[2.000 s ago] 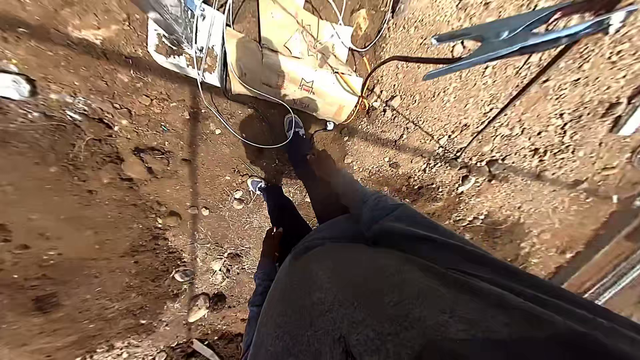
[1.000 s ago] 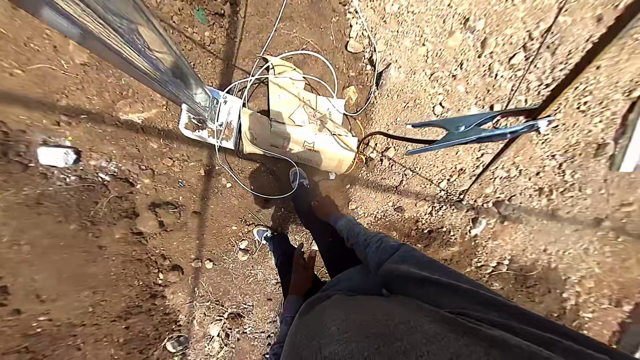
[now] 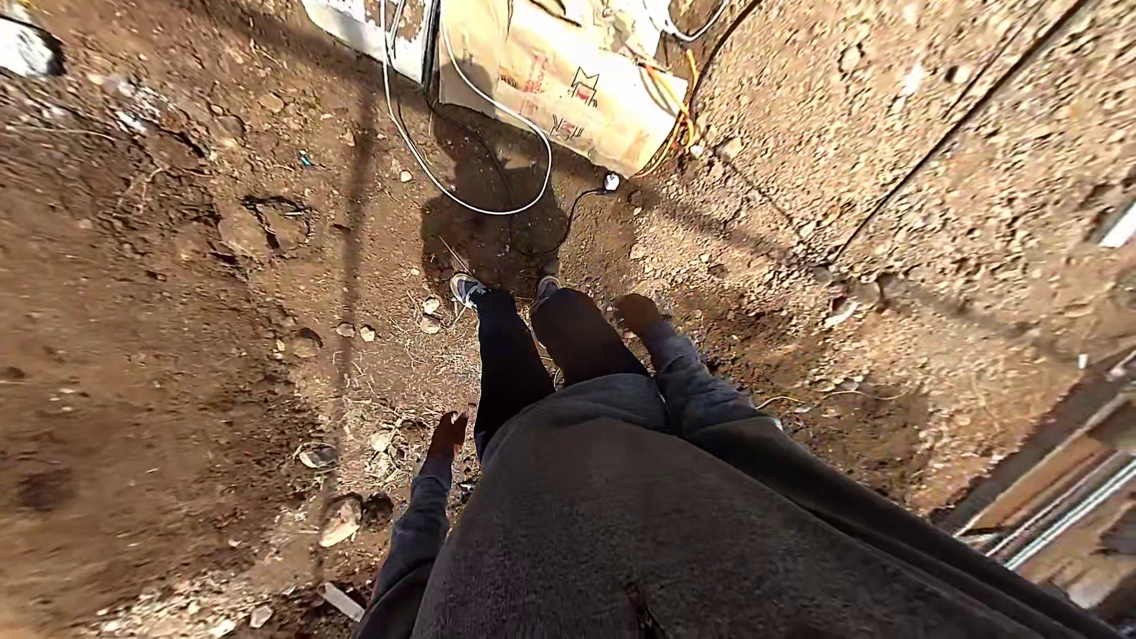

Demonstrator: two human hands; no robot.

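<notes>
My left hand (image 3: 448, 435) hangs beside my left leg over the soil, with a small gap between its fingers and nothing visible in it. My right hand (image 3: 639, 312) is beside my right thigh; it is dark, and its fingers are not clear. Beyond my shoes lies a printed cardboard sheet (image 3: 568, 98). A white cable (image 3: 484, 209) loops over the cardboard and onto the ground. Near the cardboard's lower right corner is a small white object (image 3: 611, 182) at the end of a black cord. Neither hand touches these things.
A white, dirt-marked container (image 3: 364, 34) lies left of the cardboard. Orange cable (image 3: 688, 115) bends around its right end. Loose stones (image 3: 342, 524) lie at lower left. Long wooden and metal pieces (image 3: 1065, 497) are at the right edge. A whitish object (image 3: 25, 49) lies at upper left.
The view has shifted; the blue clamp-like tool and the metal post seen a second ago are out of it. My left hand now hangs farther out from my leg.
</notes>
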